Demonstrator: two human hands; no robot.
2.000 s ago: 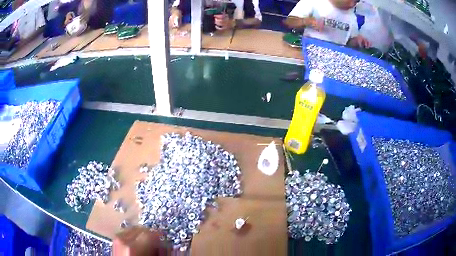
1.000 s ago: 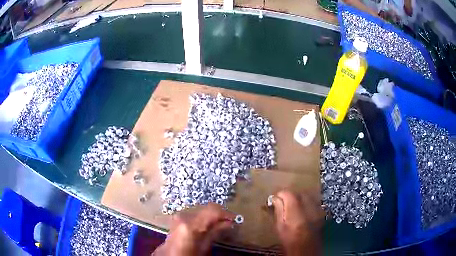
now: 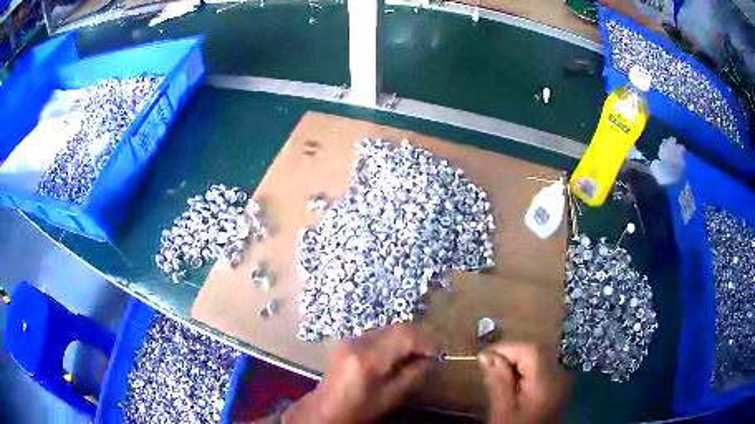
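Observation:
My left hand is at the front edge of the cardboard, its fingertips closed on a small metal part. My right hand is just right of it and pinches a thin pale stick. The stick's left end meets the metal part. A tiny white cup sits on the cardboard above my right fingers. The big heap of silvery ring parts lies behind my left hand. The palms and the gripped side of the part are hidden.
The brown cardboard lies on the green bench. Smaller metal heaps lie left and right. A white squeeze bottle, yellow bottle and crumpled tissue stand at the right. Blue bins flank the bench; a blue stool is lower left.
Both hands have come closer together, and the stick now reaches the part in my left fingers. The tiny cup, earlier at my right fingertips, shows free. The view has shifted, moving the bench contents rightward and up.

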